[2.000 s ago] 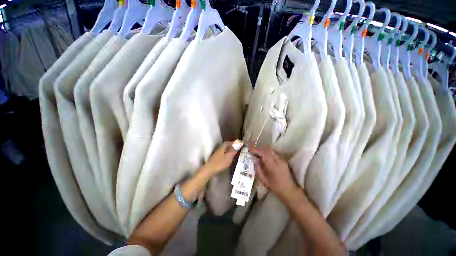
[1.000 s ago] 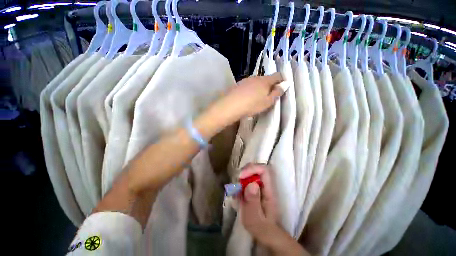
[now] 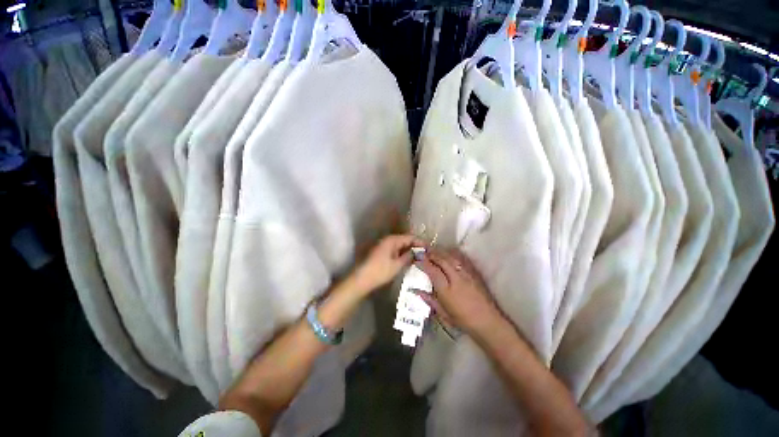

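A cream jacket [image 3: 504, 188] hangs at the front of the right group, with a dark neck label [image 3: 476, 109] and a cream looped bow or trim [image 3: 471, 201] on its front. A white hang tag [image 3: 412, 309] with black print hangs below my fingers. My left hand [image 3: 389, 260] pinches the top of the tag at its string. My right hand [image 3: 457, 288] is beside it, fingers on the tag's upper part and right edge. A small grey-blue tip shows between the hands; what it belongs to is hidden. The thin tag string [image 3: 435, 224] runs above the fingers.
Several cream jackets [image 3: 307, 154] hang close together on the left, backs or sleeves towards me. More hang behind the front jacket on the right. White hangers [image 3: 612, 64] carry orange, green and yellow markers. Pale garments [image 3: 60, 85] hang at the far left. The background is dark.
One jacket has moved from the right group to the left group. My left hand came down from the collar area to the tag; my right hand rose to it. The red item no longer shows.
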